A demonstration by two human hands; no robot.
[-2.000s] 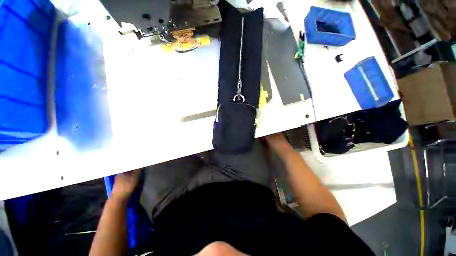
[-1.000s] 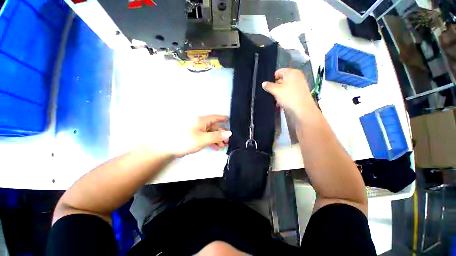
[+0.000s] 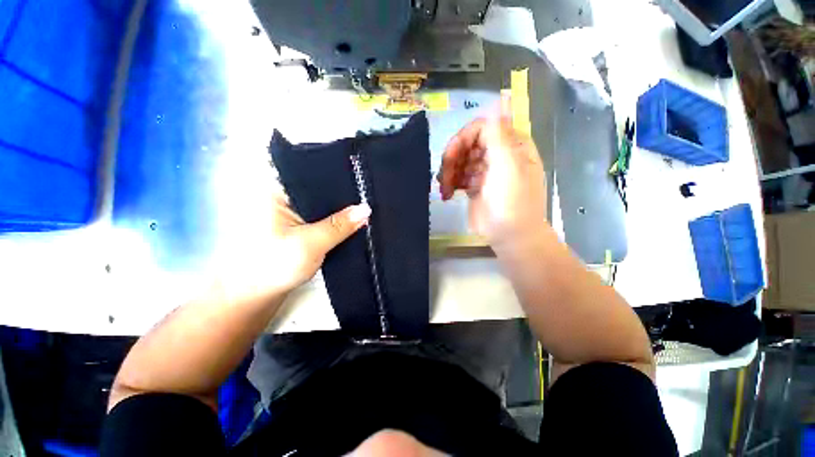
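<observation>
The black fabric panel (image 3: pixel 398 223) lies lengthwise at the front of the table, its notched far end just short of the brass-coloured presser foot (image 3: pixel 401 91). A zipper (image 3: pixel 373 259) runs down its middle. My left hand (image 3: pixel 308 236) grips the panel's left side, thumb on top beside the zipper, the other fingers hidden beneath. My right hand (image 3: pixel 496 174) is off the panel's right side, empty, with fingers curled and partly blurred, over the pale template plate (image 3: pixel 456 134). The near end of the panel hangs at the table edge by my lap.
The sewing machine head (image 3: pixel 357 31) fills the top. A large blue bin (image 3: pixel 54 107) stands at left. Two small blue bins (image 3: pixel 684 123) and a green-handled tool (image 3: pixel 622 153) are at right. Yellow tape (image 3: pixel 520 103) edges the plate. Dark fabric (image 3: pixel 706 326) lies in a white tray at lower right.
Both hands came up from beside the lap to the panel. The panel has moved left and toward me, away from the machine head. My left hand took hold of it; my right hand came off it.
</observation>
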